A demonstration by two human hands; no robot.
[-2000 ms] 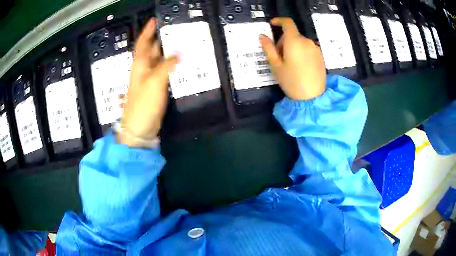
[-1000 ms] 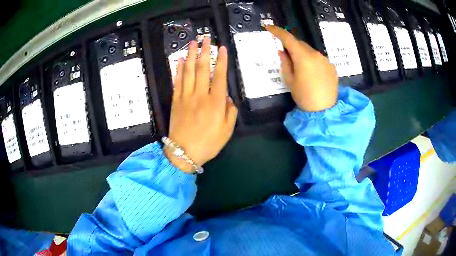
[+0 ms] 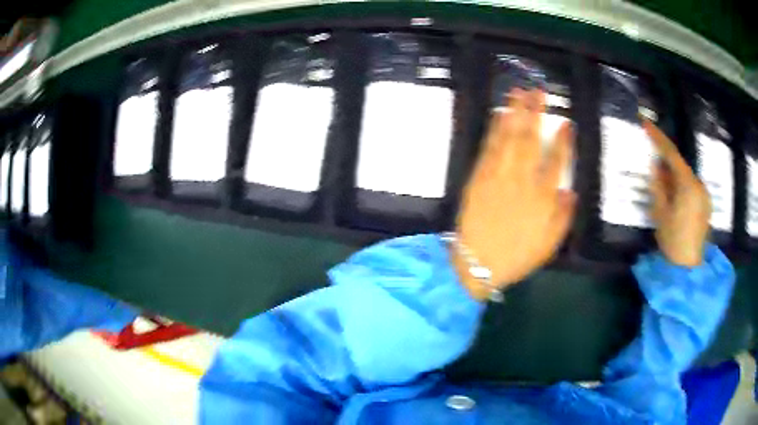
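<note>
Smartphones with white printed labels lie face down in the slots of a black tray [image 3: 345,220]. My left hand [image 3: 517,195] lies flat with fingers extended over one phone [image 3: 555,124] and hides most of it. My right hand [image 3: 683,199] is over the right edge of the neighbouring phone [image 3: 623,170], its fingertips near the top of the label. Neither hand is seen gripping anything. The view is blurred, so fine finger contact is unclear.
More phones [image 3: 405,137] fill the tray to the left, and others stand at the far left. A pale rail [image 3: 249,23] runs behind. Another person's blue sleeve [image 3: 58,303] is at left. A red object [image 3: 154,334] and a blue bin [image 3: 711,394] are below the bench.
The view has swung left, so the tray and both hands appear further right. Since two seconds ago, my left hand has come down flat over a phone.
</note>
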